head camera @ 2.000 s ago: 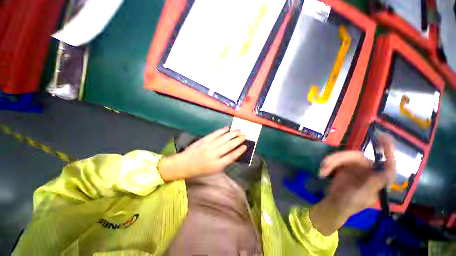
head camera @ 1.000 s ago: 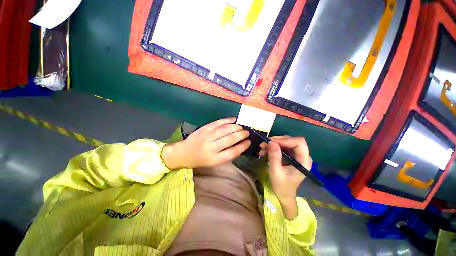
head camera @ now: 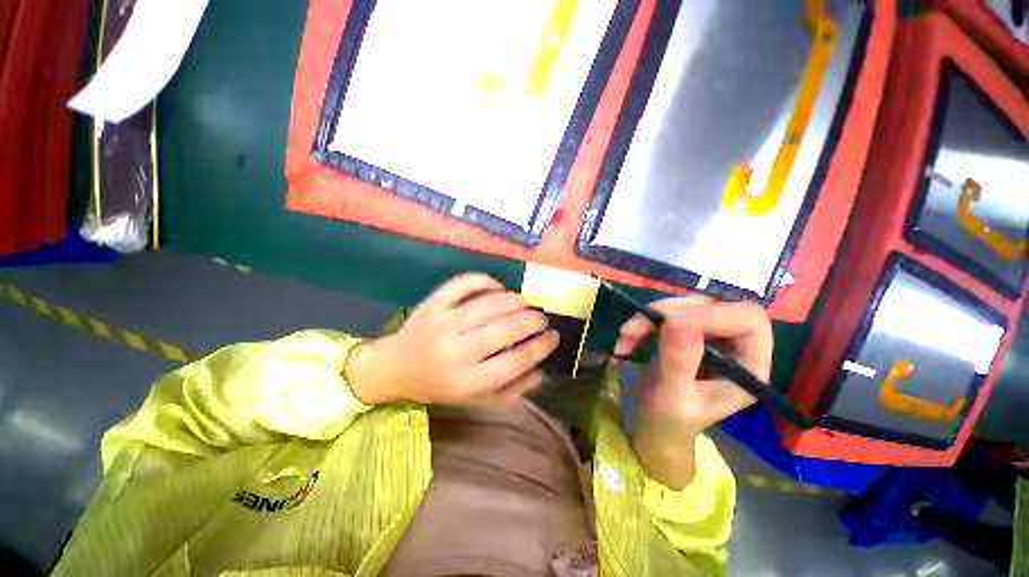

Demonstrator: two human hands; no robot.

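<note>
My left hand (head camera: 465, 344) lies with its fingertips on the left edge of a release liner sheet (head camera: 561, 290), cream-white at the top with a black block below, at the bench edge. Whether the fingers pinch it is hard to tell. My right hand (head camera: 705, 361) holds a slim black pick-like stick (head camera: 754, 385). Its thin end points up-left beside the liner's upper right corner. Any small piece at the tip is too small to tell. Two display modules, a white one (head camera: 451, 101) and a silver one (head camera: 705, 135) with an orange flex cable (head camera: 790, 124), lie face-down in a red foam tray (head camera: 384, 214).
A second red foam tray (head camera: 807, 406) with two modules is at the right. Stacked red foam (head camera: 34, 124) stands at the far left. A curling white sheet (head camera: 147, 62) lies over a clear-wrapped dark strip (head camera: 124, 180). The green bench mat (head camera: 226, 147) lies under the tray.
My right hand came from over the right tray to the liner, then moved slightly right, and the stick's tip has moved up from the black block. My left hand stays at the liner.
</note>
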